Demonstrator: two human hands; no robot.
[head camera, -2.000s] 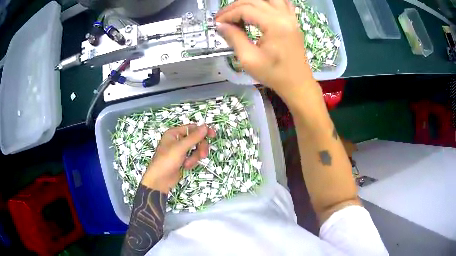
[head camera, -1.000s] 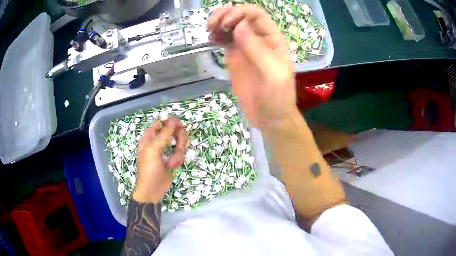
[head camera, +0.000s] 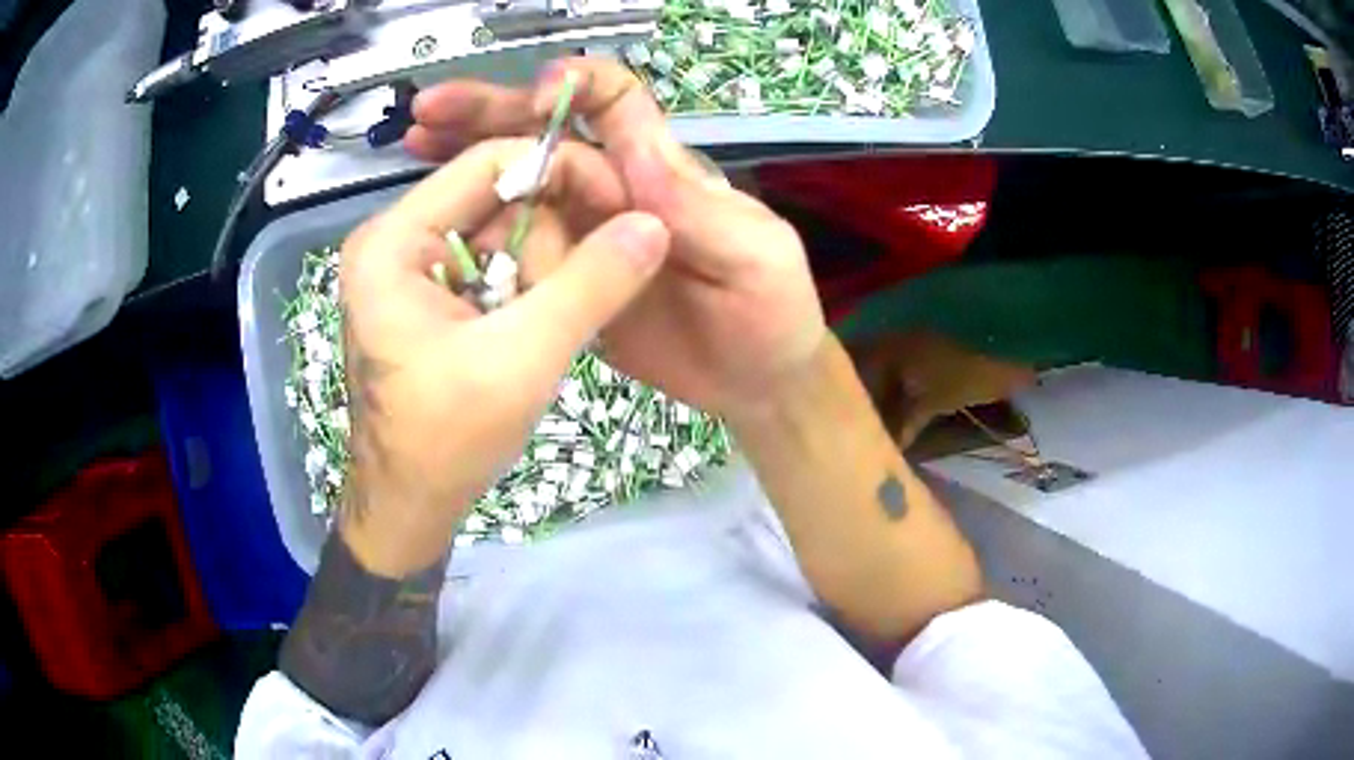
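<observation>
My left hand (head camera: 446, 327) is raised over the near parts bin (head camera: 267, 267), curled around a few wired connector pieces (head camera: 499, 276) with white housings and green stems. My right hand (head camera: 698, 253) meets it from the right. One more piece (head camera: 523, 178) stands upright between the two hands, its green end at my right fingertips. Which hand bears that piece is hard to tell. The near bin is filled with similar white-and-green pieces, partly hidden by my hands.
The pneumatic fixture (head camera: 431, 48) is at the top, cut off by the frame edge. The far parts bin (head camera: 973, 112) is right of it. A large translucent tub (head camera: 67, 193) is far left. Red crates (head camera: 104, 572) and a blue crate (head camera: 230, 490) are below the bench.
My right hand has come down from the fixture to my left hand. My left hand has risen out of the near bin with pieces. The view has tilted down, so the fixture sits higher.
</observation>
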